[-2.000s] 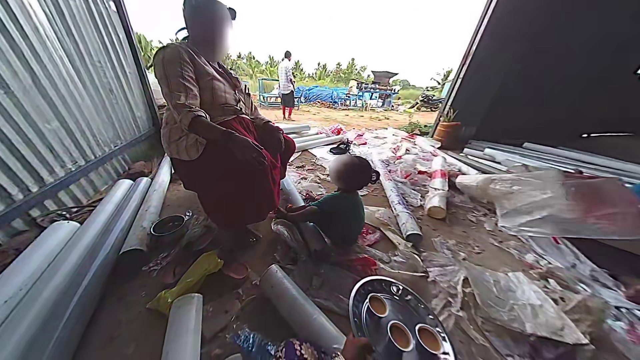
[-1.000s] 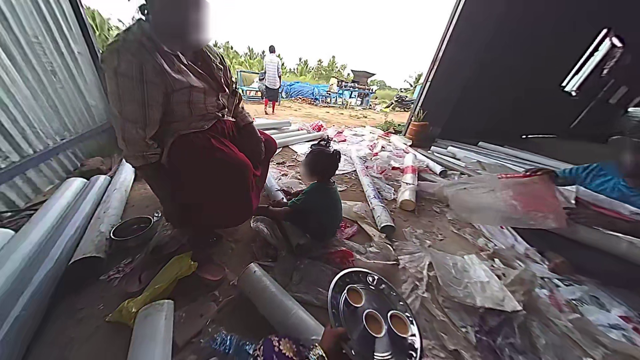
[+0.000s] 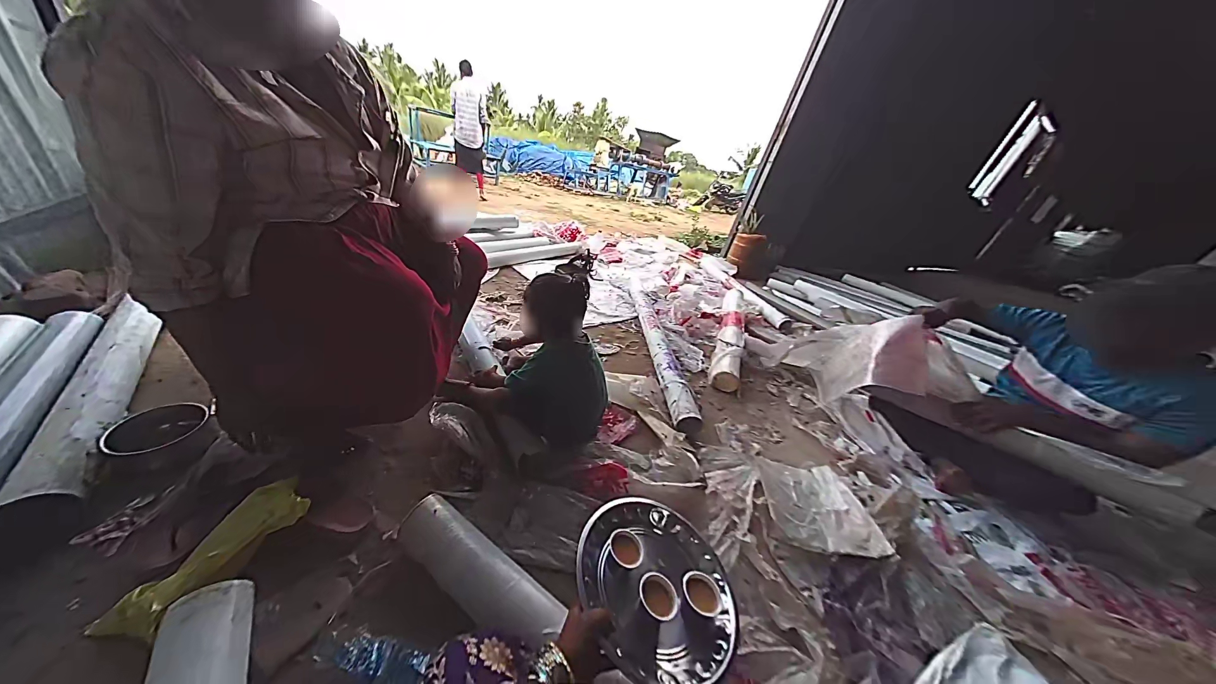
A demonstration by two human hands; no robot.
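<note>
My left hand [image 3: 581,644], in a purple sleeve with gold flowers and with bangles at the wrist, holds the left rim of a round steel tray [image 3: 594,532] at the bottom centre. Three small cups, one of them a cup of milky brown drink [image 3: 658,597], stand on the tray, which looks tilted. Behind my hand a thick grey pipe [image 3: 484,565] lies on the ground, its far end pointing up and left. My right hand is out of view.
A person in a red skirt [image 3: 342,323] sits at left, a child in green [image 3: 559,394] ahead. A person in blue [image 3: 1092,380] at right handles plastic sheet [image 3: 883,356]. Pipes [image 3: 66,408], a dark pan [image 3: 157,432], a yellow bag [image 3: 214,551] and plastic scraps [image 3: 822,503] lie about.
The person in blue, absent from view two seconds ago, shows at the right. The seated person at left appears larger and leans nearer the child. The view has shifted somewhat; my left hand stays on the tray.
</note>
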